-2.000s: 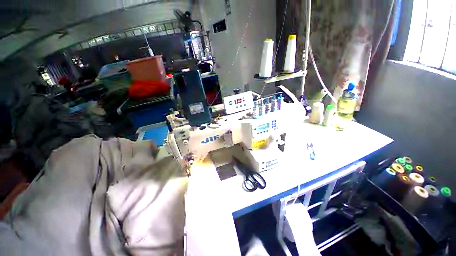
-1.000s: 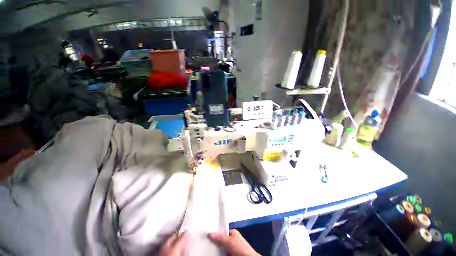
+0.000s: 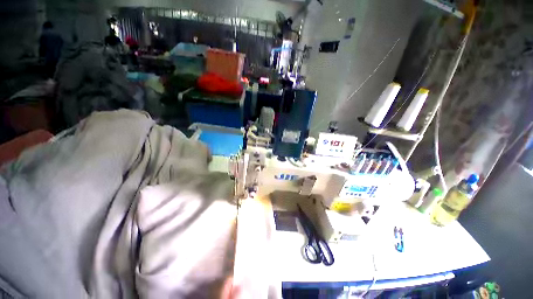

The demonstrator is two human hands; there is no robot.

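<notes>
The large grey-beige cloth lies heaped at the left and runs up to the needle area. A pale band lies along its right side, below the presser foot of the white sewing machine. A small blurred patch of skin, apparently my left hand, shows at the bottom edge on the cloth. Its fingers cannot be made out. My right hand is not visible. Black scissors lie on the machine bed, beside the dark plate.
A small blue tool lies on the white table at the right. An oil bottle stands at its back right, with two thread cones on a stand behind. A blue crate and other crates are behind the machine.
The camera view has turned, so the machine and table sit further right. Both hands showed on the cloth a second ago; now only a skin patch remains at the bottom edge.
</notes>
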